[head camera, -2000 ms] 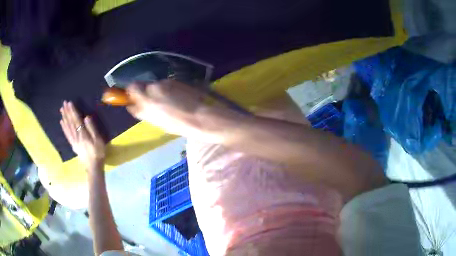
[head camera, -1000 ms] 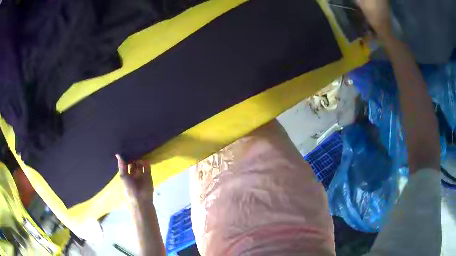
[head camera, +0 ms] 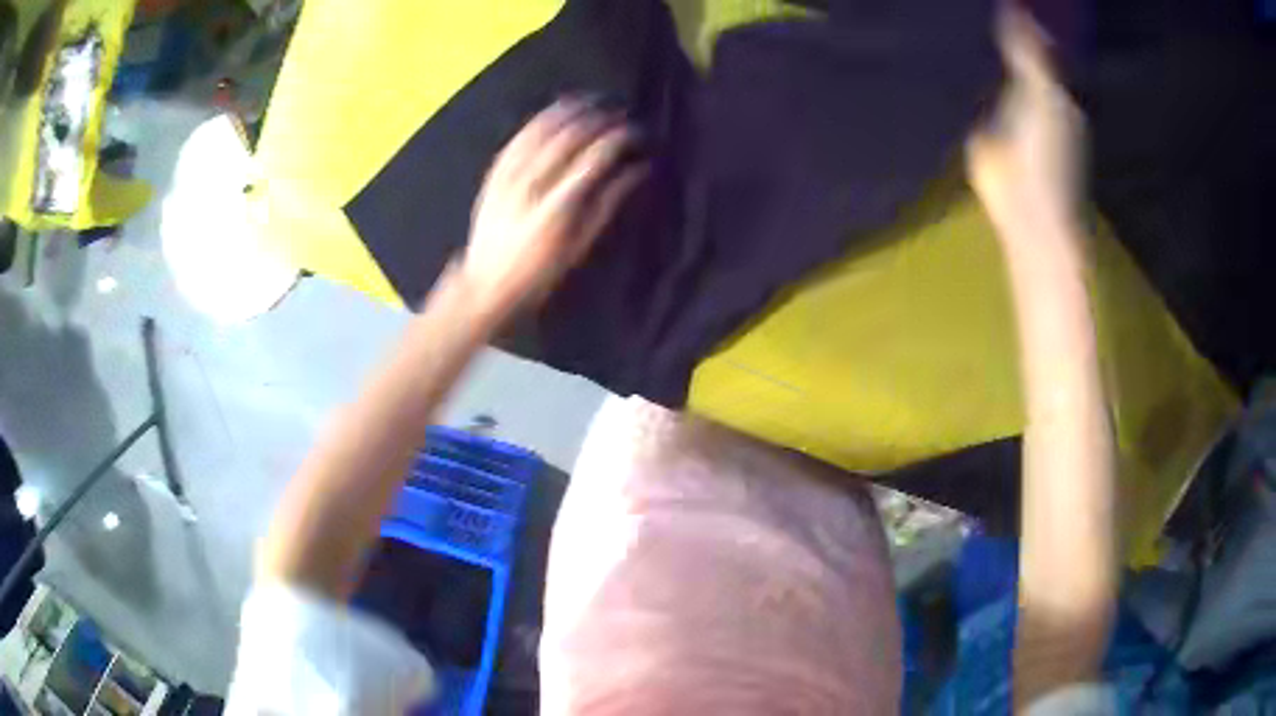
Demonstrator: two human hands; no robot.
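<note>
The dark garment [head camera: 840, 140] lies bunched and partly folded on the yellow ironing table cover [head camera: 896, 364], and part of it hangs over the front edge. My left hand [head camera: 553, 196] is on the garment's left part with its fingers bent; whether it grips the cloth is unclear. My right hand [head camera: 1029, 140] is blurred at the garment's right part, its fingertips at the cloth; its grip is also unclear. The iron is not in view.
A blue plastic basket [head camera: 469, 490] stands on the floor below the table. Blue plastic bags [head camera: 987, 643] are low at right. A yellow printed cloth [head camera: 70, 112] is at upper left. A dark thin stand [head camera: 157, 417] is on the floor at left.
The view has shifted. The garment, smooth and flat one second ago, is now bunched. My right hand has come from the table's far right end onto the cloth. The iron seen two seconds ago is gone from view.
</note>
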